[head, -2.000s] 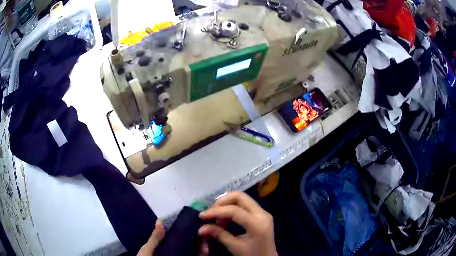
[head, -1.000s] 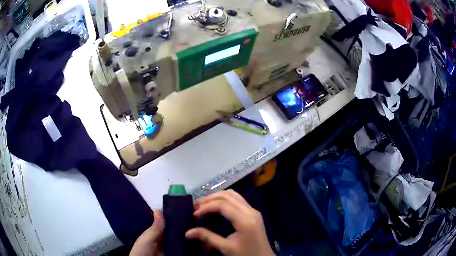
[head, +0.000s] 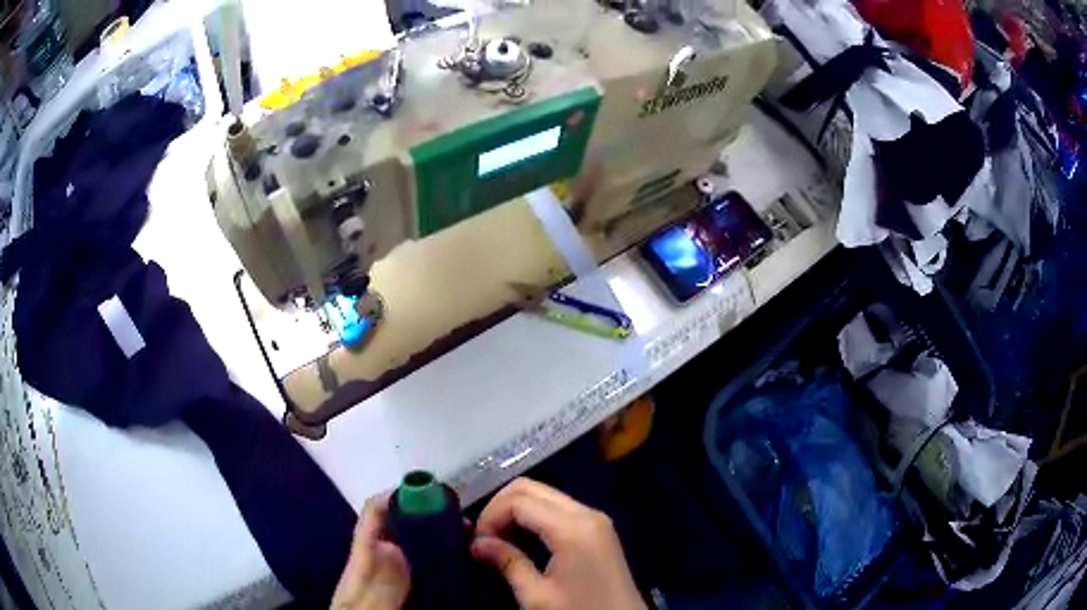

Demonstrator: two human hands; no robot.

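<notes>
A black thread cone (head: 432, 542) with a green tip stands nearly upright at the bottom centre, in front of the table edge. My left hand (head: 372, 570) grips its left side. My right hand (head: 554, 551) is at its right side, fingers bent and thumb near the fingertips; whether it pinches thread is too small to tell. The cone's lower part is cut off by the picture's edge. The sewing machine (head: 668, 131) stands behind, with a blue piece (head: 351, 319) by the needle. A navy garment piece (head: 113, 292) with a white patch lies on the left.
Thread snips (head: 584, 315) and a lit smartphone (head: 706, 244) lie on the white table (head: 417, 417). A dark blue basket (head: 724, 471) holding a blue plastic bag (head: 822, 477) is at the lower right. White and navy cut pieces (head: 918, 167) hang at the right.
The cone has turned from slanted to nearly upright, and its green tip now faces the camera more. My right hand stays beside it. The phone's screen picture has changed.
</notes>
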